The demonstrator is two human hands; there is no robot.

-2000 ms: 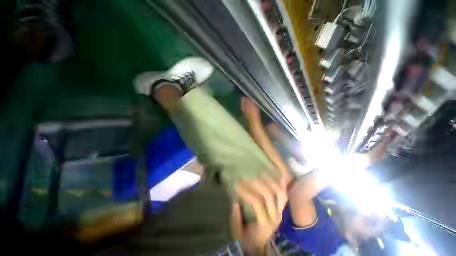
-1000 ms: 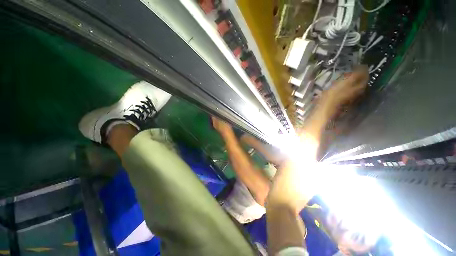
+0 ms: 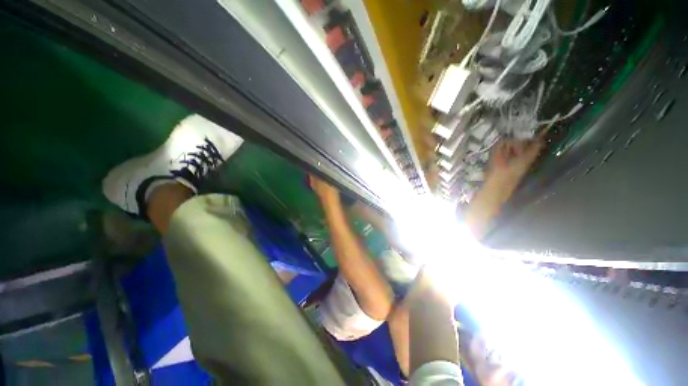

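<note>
White power adapters [image 3: 452, 89] stand in a row on the yellow board [image 3: 397, 45] of the rack, with coiled white cables [image 3: 526, 24] beside them. A bare forearm with a pale cuff rises from the bottom edge into strong glare. It appears to continue to my right hand [image 3: 517, 154] beside the hanging cables at the adapters' far side. The fingers are small and blurred, so I cannot tell whether they hold anything. My left hand is not in view.
Dark rack rails [image 3: 249, 124] cross from upper left, beside red-and-black parts [image 3: 366, 87] on the shelf edge. A coworker's bare arm [image 3: 351, 252] is near the rails. A leg in pale trousers with a white shoe [image 3: 173, 162] and blue totes [image 3: 155, 294] are at left. Tube light glares.
The hand in the rack has moved slightly down and left in view, off the spot beside the dark panel. The leg and shoe have shifted slightly left.
</note>
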